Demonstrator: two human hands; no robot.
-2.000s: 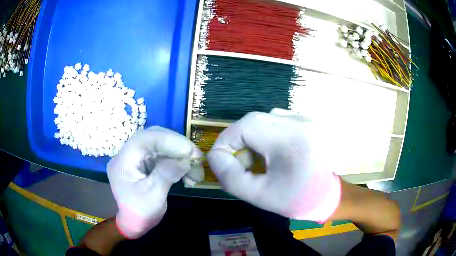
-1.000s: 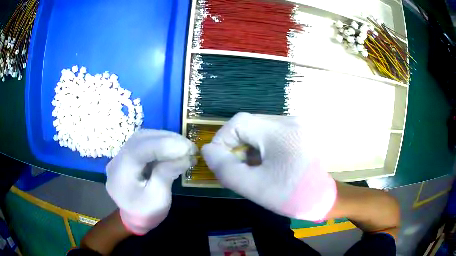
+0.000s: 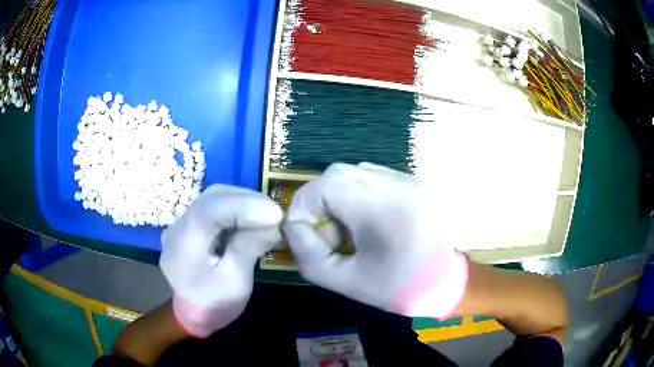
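Observation:
My left hand, in a white glove with a pink cuff, is pinched at the near left end of the divided wire tray. Whatever is between its fingertips is hidden. My right hand, gloved the same way, is pinched on a yellow lead wire, of which a short part shows inside its curled fingers. The fingertips of both hands meet or nearly meet over the yellow wire compartment. The wire's tip is hidden.
The blue tray at left holds a heap of white housings. Red wires and dark green wires lie in farther compartments. Finished harnesses lie at the tray's far right, with more harnesses left of the blue tray.
My right hand has shifted slightly left and its fingertips are now closer to my left fingertips. My left hand stays pinched in nearly the same place.

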